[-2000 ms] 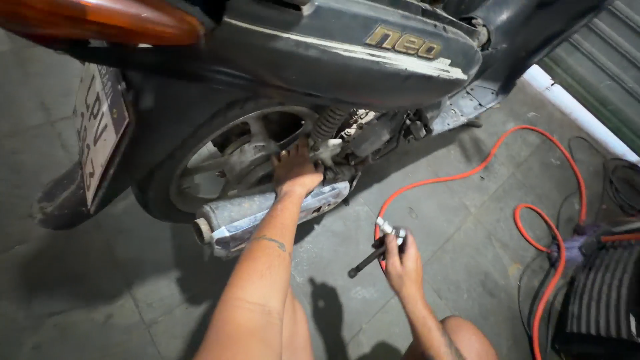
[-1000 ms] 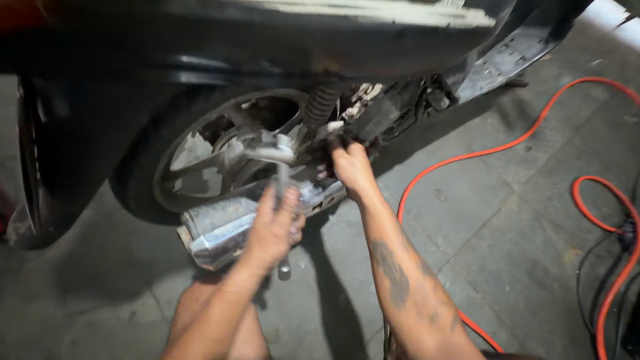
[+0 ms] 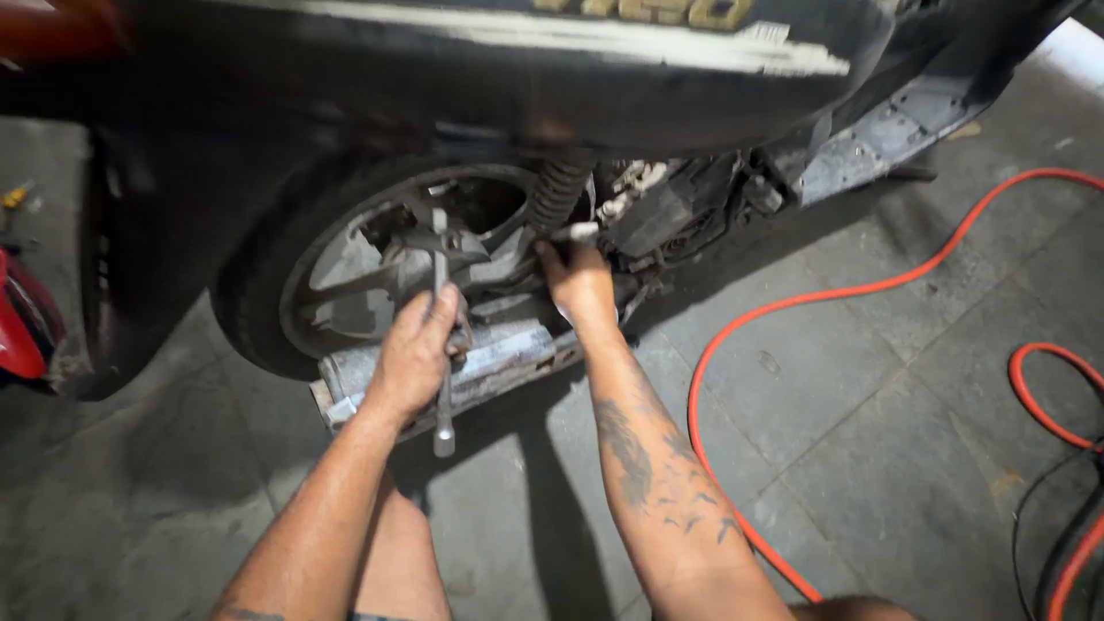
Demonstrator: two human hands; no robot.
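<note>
My left hand (image 3: pixel 418 358) is closed around a long metal wrench or bar (image 3: pixel 442 392), which stands roughly upright in the view, its top by the hub of the scooter's rear wheel (image 3: pixel 310 289). Beneath this hand lies the exhaust muffler (image 3: pixel 509 345). My right hand (image 3: pixel 582 289) is at the swingarm area under the coil shock absorber (image 3: pixel 556 194). Its fingers are curled by a pale-ended part or tool (image 3: pixel 580 231); whether they grip it I cannot tell.
The dark body panel (image 3: pixel 517 95) of the scooter overhangs the wheel. To the right, an orange hose (image 3: pixel 802 297) curves over the tiled floor (image 3: pixel 862 414), with black cables (image 3: pixel 1031 509) at the far right edge. A red object (image 3: pixel 19 319) is at the left edge.
Two seconds ago my left hand was at the wheel hub and my right held a black-handled tool over the floor. Now my left holds the metal bar and my right is under the shock absorber.
</note>
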